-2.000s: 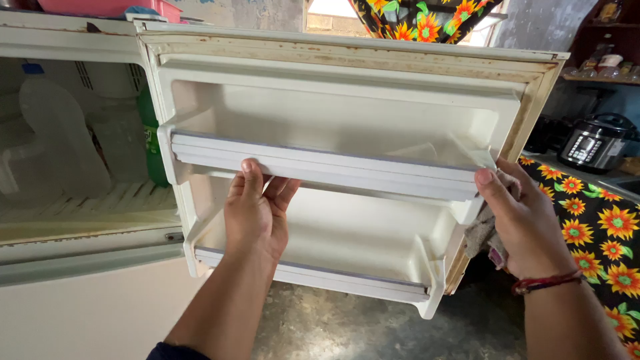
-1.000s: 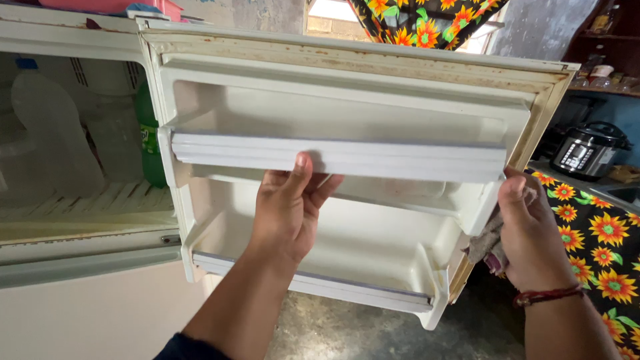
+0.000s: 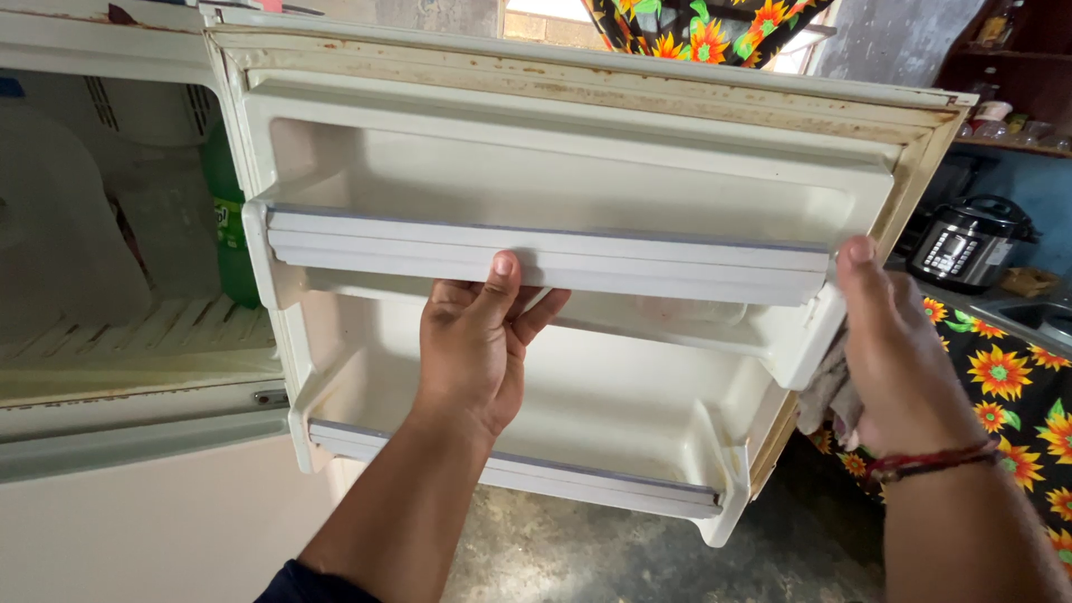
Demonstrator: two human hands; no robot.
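Note:
An opened white refrigerator door (image 3: 569,159) with rust-stained edges spans the middle of the head view. Across its upper shelf runs a white plastic retaining bar (image 3: 670,270); its right end lies at the shelf's right bracket. My left hand (image 3: 481,343) grips this bar near its middle, thumb on the front face and fingers under and behind. At the bar's right end is my right hand (image 3: 900,360), slightly blurred, holding a greyish cloth (image 3: 829,389) against its palm. A second bar (image 3: 603,486) fronts the lower door shelf.
On the left is the open compartment with a green plastic bottle (image 3: 230,226) and a large clear bottle (image 3: 59,218). An electric pressure cooker (image 3: 971,243) stands on the counter at right, above a sunflower-patterned curtain (image 3: 1005,419). Grey floor (image 3: 536,553) shows below the door.
My left hand has moved right along the upper bar since two seconds ago. The bar's right end, outside the bracket's front a second ago, now sits closer against the bracket.

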